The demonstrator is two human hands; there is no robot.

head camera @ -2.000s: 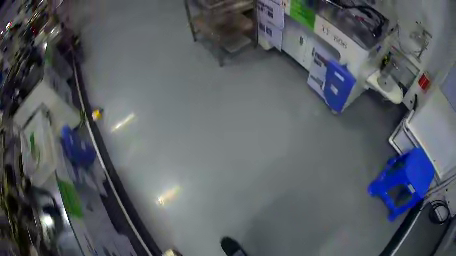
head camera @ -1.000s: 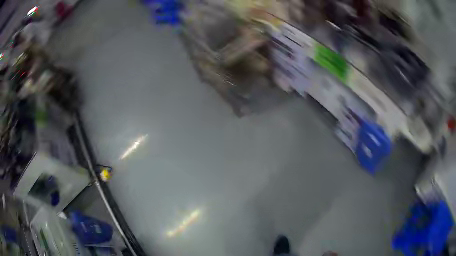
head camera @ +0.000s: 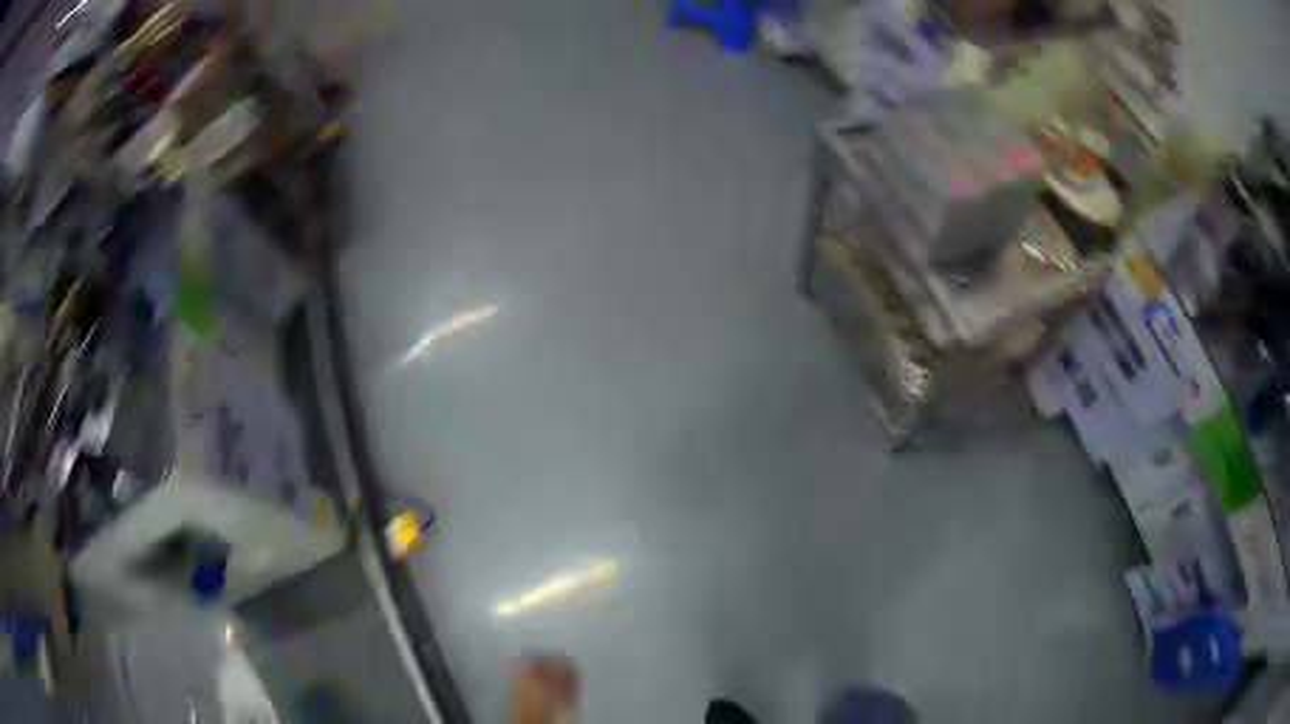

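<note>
What seems to be my left hand is a small, blurred, skin-toned patch at the bottom edge, left of the middle. Its fingers cannot be made out, nor whether it holds anything. My right hand is not in view. A dark shoe tip shows at the bottom edge, with a dark, blurred rounded shape to its right. Ahead on the right stands a metal-framed cart with shelves and blurred items on it.
Grey floor runs ahead between two machine rows. On the left are a dark floor strip, a yellow object and a pale machine housing. On the right are a white bench, a blue bin and, far ahead, a blue stool.
The view has moved along the aisle and turned. The cart is nearer and larger on the right; the blue stool at lower right has left the picture. The skin-toned patch now shows at the bottom.
</note>
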